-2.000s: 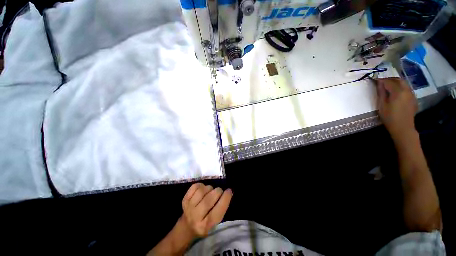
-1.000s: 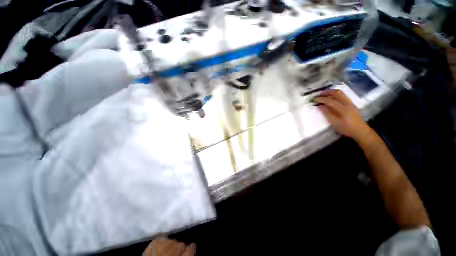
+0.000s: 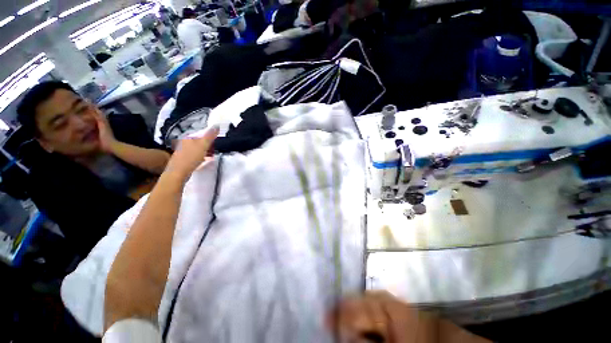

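White cloth (image 3: 268, 221) with thin dark seam lines lies over the table left of the sewing machine (image 3: 482, 144). Its straight right edge runs beside the needle area. My left hand (image 3: 197, 146) reaches to the cloth's far left part, beside a black patch (image 3: 249, 130); its fingers are small and partly hidden, so its grip is unclear. My right hand (image 3: 375, 320) is blurred at the bottom, over the cloth's near right edge, fingers curled; whether it pinches the cloth cannot be told.
A person (image 3: 74, 134) sits at the left, chin on a hand. Black garments and fanned white cords (image 3: 318, 80) lie behind the cloth. A dark blue object (image 3: 499, 63) stands behind the machine. Dark tools (image 3: 593, 224) lie at the table's right.
The view has swung up and left. My left hand has moved from the near edge to the far side of the cloth. My right hand has left the tools and come to the cloth's near right edge.
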